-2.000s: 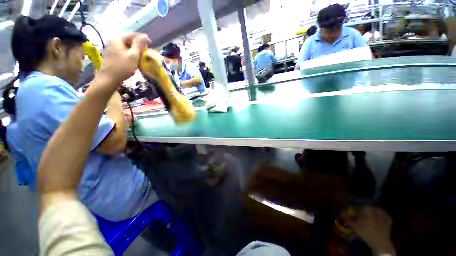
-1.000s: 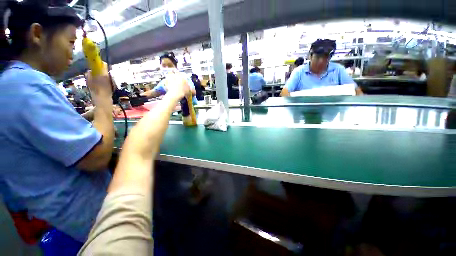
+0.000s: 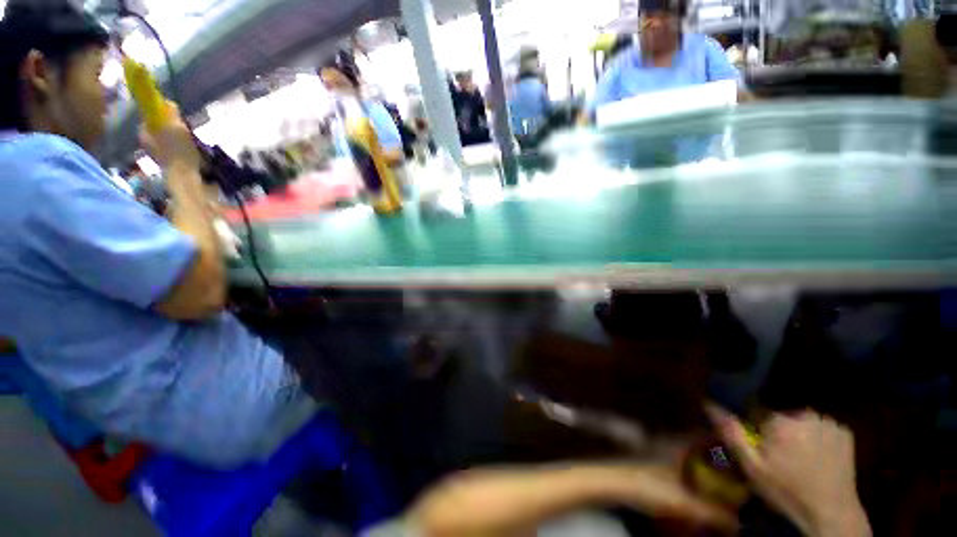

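A drink bottle (image 3: 375, 166) with amber and dark parts stands on the green line bench (image 3: 546, 243) at left of centre, with no hand on it. A second yellow and dark object (image 3: 719, 469), perhaps another bottle, is low at the right, below the bench edge. My left hand (image 3: 682, 503) is blurred and seems closed around its lower left side. My right hand (image 3: 806, 462) is on its upper right side, fingers closed by a small yellow part. The palms hide much of this object.
A person in blue (image 3: 94, 252) sits at the left with a raised hand at a yellow hanging screwdriver (image 3: 145, 92). A blue stool (image 3: 247, 477) is beneath. An upright post (image 3: 430, 84) rises from the bench. Another person (image 3: 663, 65) faces across the line. Dark cartons lie under the bench.
My left hand has set the bottle on the bench, let go and come down to the lower right beside my right hand. The view has tipped downward since the last earlier frame.
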